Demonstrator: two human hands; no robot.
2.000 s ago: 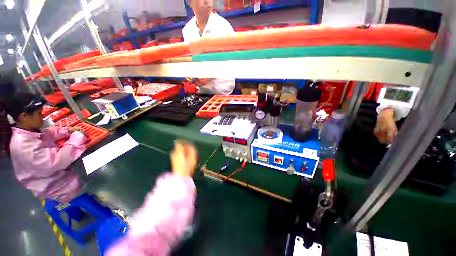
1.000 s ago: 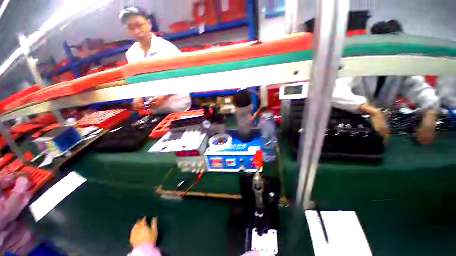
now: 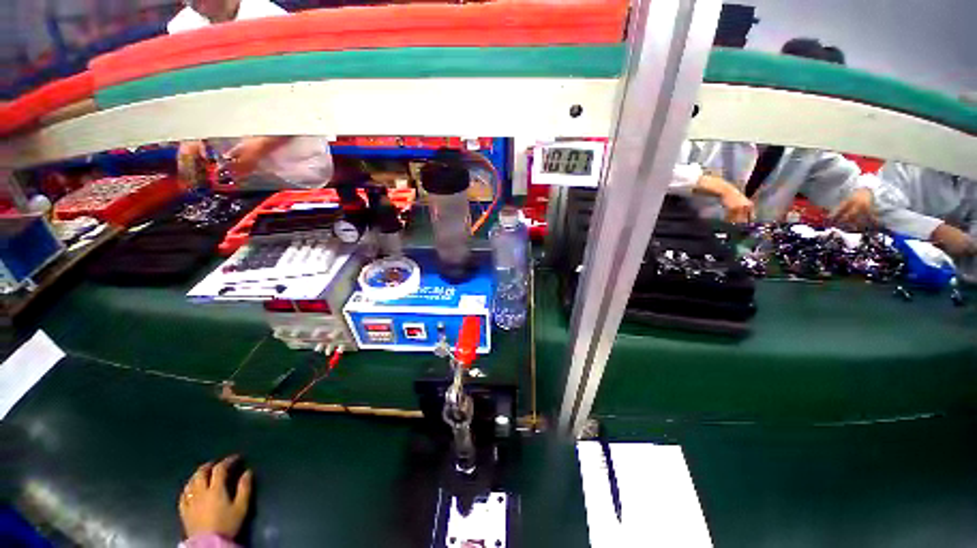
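Observation:
My left hand (image 3: pixel 215 500) rests palm down on the green mat at the lower left, fingers slightly apart, with a dark patch beside it that looks like shadow. My right hand is not in view. The test fixture (image 3: pixel 475 518) stands right of my left hand, partly cut off by the bottom edge. It has a silver-white plate on a black base. Its toggle clamp (image 3: pixel 461 412) has an upright red grip. No hand touches the fixture.
Behind are a blue-and-white instrument (image 3: pixel 420 326), a power supply (image 3: pixel 311 321) with leads, and a clear bottle (image 3: pixel 510 270). A metal post (image 3: pixel 632 214) rises right of the fixture. A pen (image 3: pixel 611 482) lies on a record sheet (image 3: pixel 654 503). Other people's hands work across the bench.
The view has swung right, then settled lower over the bench. My left hand has come down from mid-bench onto the mat. A pink sleeve edge near the fixture has left the view.

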